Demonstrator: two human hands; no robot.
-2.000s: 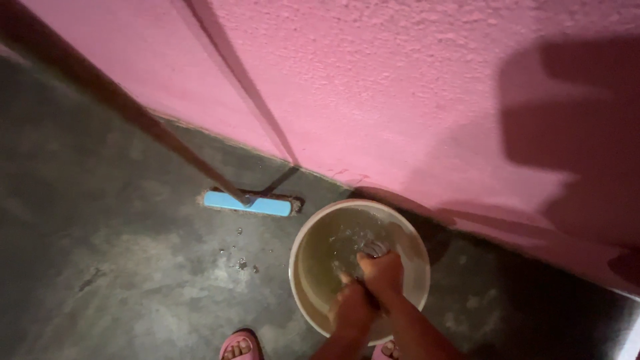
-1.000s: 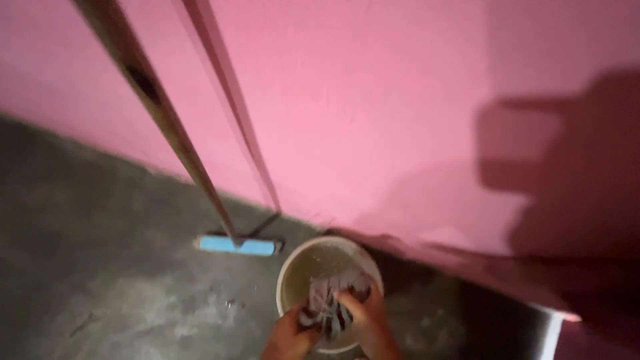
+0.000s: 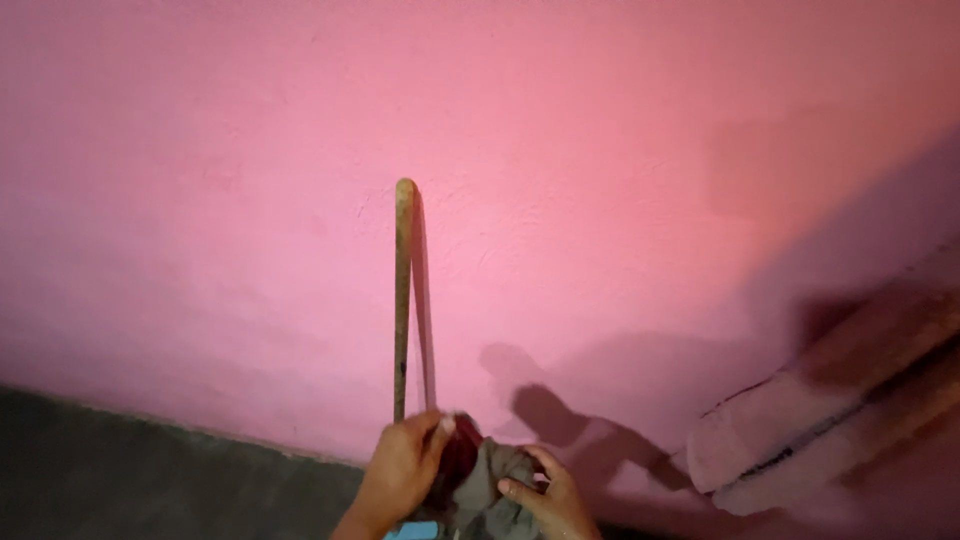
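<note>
At the bottom middle, my left hand pinches the dark red part of a bunched cloth. My right hand holds the grey part of the same bundle between thumb and fingers. Behind my left hand, a wooden handle leans upright against the pink wall. Part of a light blue brush head shows under my left wrist. Whether the bundle is one cloth or more, I cannot tell. The bucket does not show in this view.
The pink wall fills most of the view, with shadows of my hands on it at the right. Dark grey floor lies at the lower left. A blurred brownish-pink object or surface is at the right edge; its kind is unclear.
My hands and the wet-looking cloth have come up out of the bucket and are now held in front of the wall. The view has tilted up strongly.
</note>
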